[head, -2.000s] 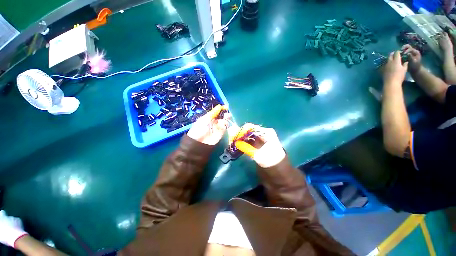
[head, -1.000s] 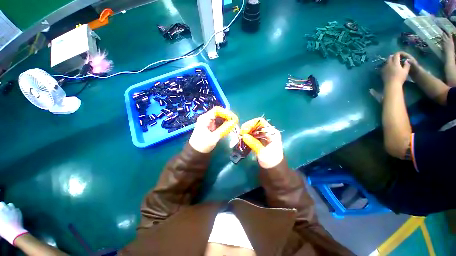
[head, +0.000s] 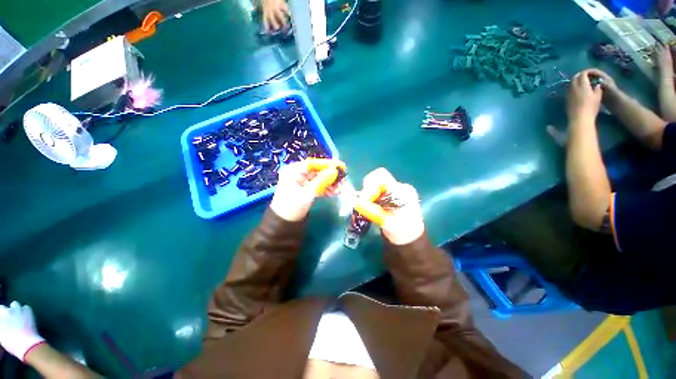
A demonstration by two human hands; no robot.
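Note:
My right hand, with orange finger cots, is closed on a dark wired connector assembly. Its dark end with a light tab sticks out below the fingers, and thin wires show at the palm. My left hand, also with orange cots, pinches a small dark part at its fingertips, just left of the right hand. The fingers hide most of both pieces. A blue tray of small black parts with shiny glints lies behind my left hand.
Another wired connector assembly lies right of the tray. Green pieces are heaped beyond it. A fan, white box, cable and upright post stand at the back left. Other people's hands show at right, top and lower left.
My left hand has shifted slightly left and now shows a small dark part at its fingertips. The assembly's end in my right hand points more downward. Another person's hand has appeared over the dark pile at the top.

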